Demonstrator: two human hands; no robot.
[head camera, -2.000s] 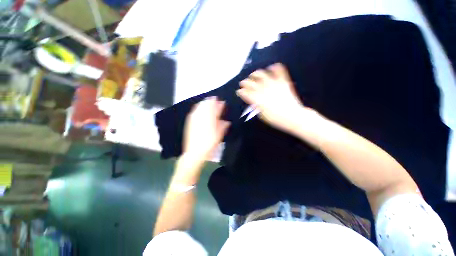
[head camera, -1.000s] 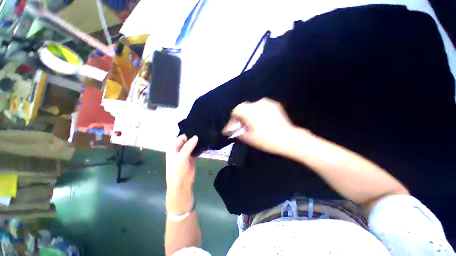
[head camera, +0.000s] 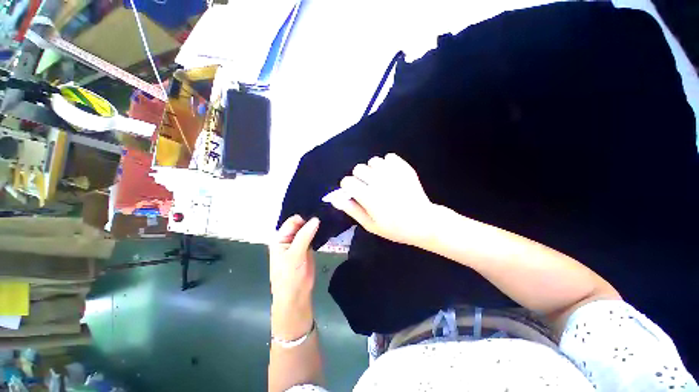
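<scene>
A large black garment (head camera: 536, 130) covers the white table and hangs over its near edge. My left hand (head camera: 295, 243) pinches the end of a narrow black part, likely a sleeve (head camera: 326, 164), at the table's front edge. My right hand (head camera: 385, 200) is curled just right of it, over the cloth. Short pale tips of thread snips (head camera: 331, 197) show at its fingers; the rest is hidden in the palm. A thin black cord (head camera: 381, 86) sticks out from the garment onto the table.
A dark phone (head camera: 247, 132) lies at the left of the white table (head camera: 326, 73). A blue-edged folder (head camera: 280, 40) lies behind it. Orange and yellow papers, boxes and a white and yellow-green round object (head camera: 86, 106) are further left. A dark stand (head camera: 185, 264) is on the green floor.
My left hand has gone from lying over the cloth to pinching its end. My right hand has moved down and left towards it, still with the snips. The narrow part now bends towards the table edge.
</scene>
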